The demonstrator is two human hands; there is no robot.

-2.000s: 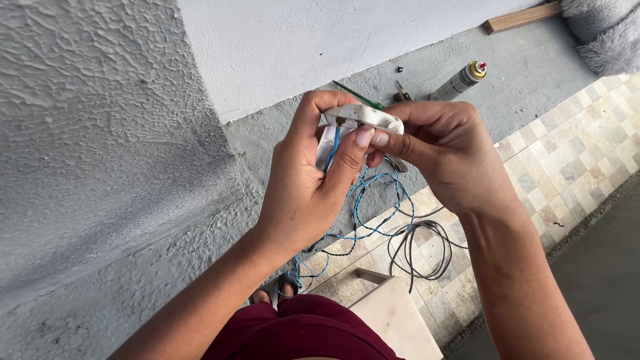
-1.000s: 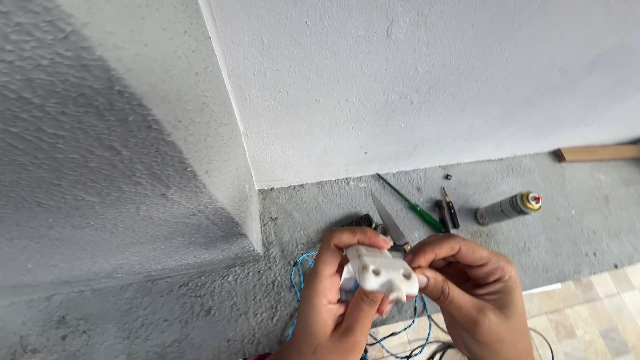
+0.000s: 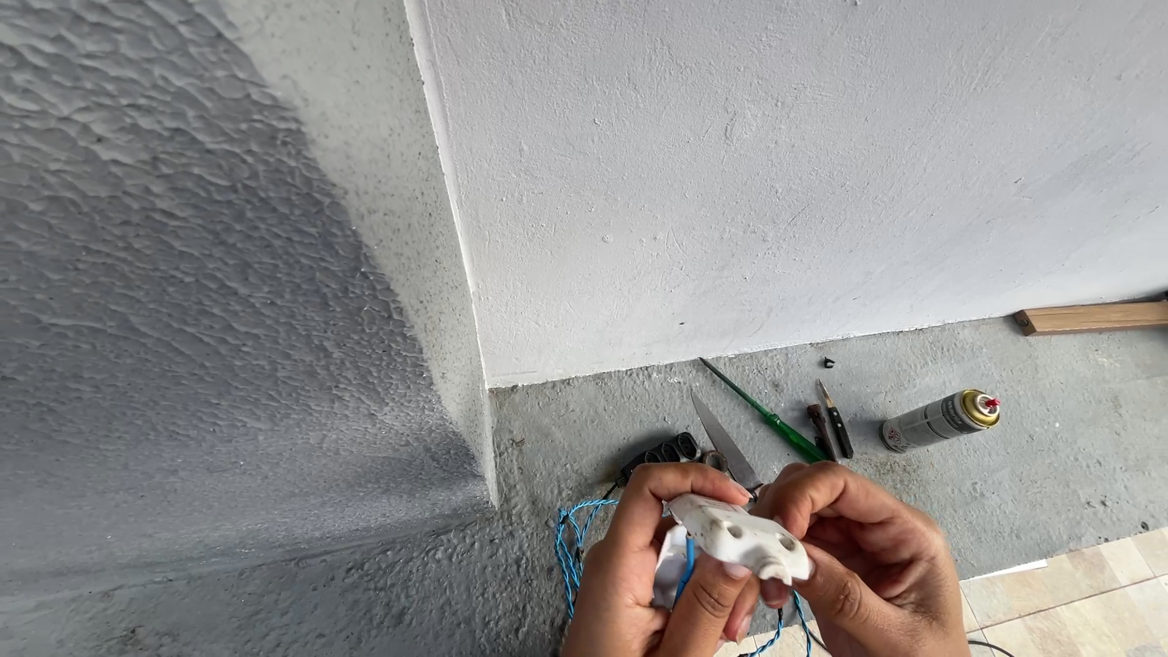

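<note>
My left hand point(image 3: 671, 584) grips a white plastic electrical fitting point(image 3: 744, 538) that has two round holes in its face. A blue wire point(image 3: 686, 566) runs into the fitting beside my left thumb. At the fitting's right end, the fingers and thumb of my right hand point(image 3: 867, 557) pinch its edge. Twisted blue cable point(image 3: 570, 547) lies on the concrete to the left of my hands and also shows below them. Just beyond my fingers are a knife blade point(image 3: 721, 438), a green screwdriver point(image 3: 771, 415) and a black power strip point(image 3: 662, 456).
On the grey concrete ledge point(image 3: 1058, 438) stand or lie a spray can point(image 3: 940, 422), a small black-handled knife point(image 3: 835, 422) and a small black piece point(image 3: 829, 362). A wooden bar point(image 3: 1095, 318) lies by the white wall point(image 3: 776, 182). Floor tiles point(image 3: 1077, 584) show at lower right.
The fitting has been turned in my hands since two seconds ago, and its face with two holes now shows. Both hands still hold it. The view has shifted toward the wall.
</note>
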